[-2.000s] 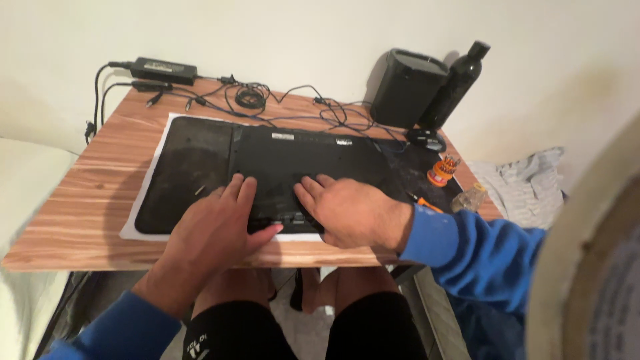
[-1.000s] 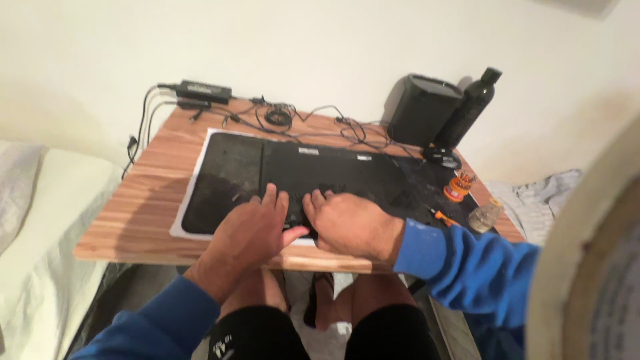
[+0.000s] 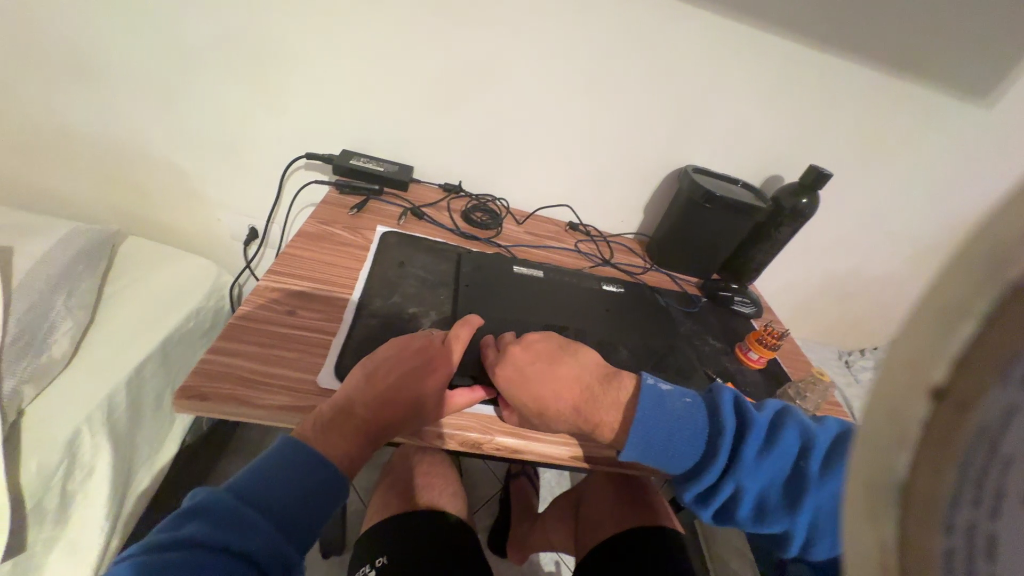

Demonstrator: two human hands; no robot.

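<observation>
A black laptop base (image 3: 560, 300), underside up with small labels near its far edge, lies on a dark desk mat (image 3: 404, 288). My left hand (image 3: 408, 376) grips the laptop's near edge, index finger on top and thumb at the rim. Close beside it on the right, my right hand (image 3: 556, 380) has curled fingers at the same edge, partly hiding it. An orange screwdriver bit holder (image 3: 762, 346) with upright bits stands right of the laptop. An orange-handled tool (image 3: 732, 390) lies partly behind my right sleeve.
A power adapter (image 3: 372, 170) and tangled cables (image 3: 484, 212) run along the back of the wooden table (image 3: 272, 352). At the back right stand a black container (image 3: 704, 224) and a dark bottle (image 3: 780, 224), near a computer mouse (image 3: 732, 298). A small clear container (image 3: 806, 390) sits at the right edge.
My left hand's fingers have drawn in from lying spread on the laptop to a pinch at its near edge. My right hand stays at that edge, its fingers more curled.
</observation>
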